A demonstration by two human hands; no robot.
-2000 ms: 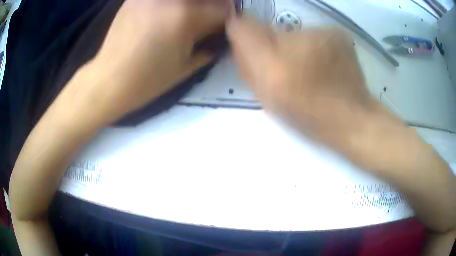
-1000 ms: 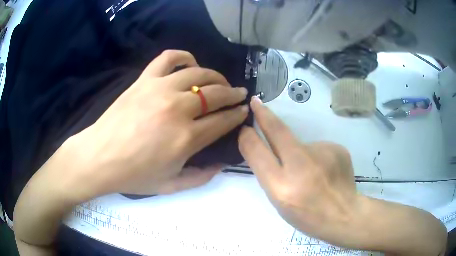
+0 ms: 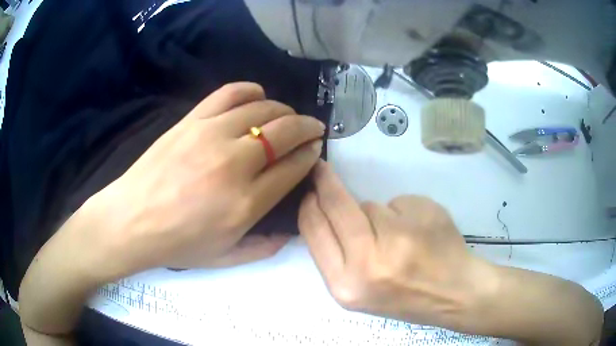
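Observation:
A large dark garment (image 3: 135,81) covers the left of the machine bed, with its right edge running under the presser foot (image 3: 325,89). My left hand (image 3: 202,176), with a red and gold ring, lies flat on the garment, fingertips near the edge just in front of the foot. My right hand (image 3: 385,250) has its fingertips at the garment's edge, just below the left fingertips; the cloth between thumb and fingers is hidden. The round needle plate (image 3: 354,105) shows right of the foot.
The machine head (image 3: 405,27) fills the top, with a cream ribbed knob (image 3: 453,126) hanging from it. Right of it lie a grey metal rod (image 3: 505,151) and thread snips (image 3: 546,141). A dark loose thread (image 3: 503,226) lies at the lower right. Ruler marks (image 3: 155,294) line the front.
Since two seconds ago, the machine head has come into view and both hands have come to the garment's edge. Since one second ago, the right hand has shifted slightly left and down along the edge.

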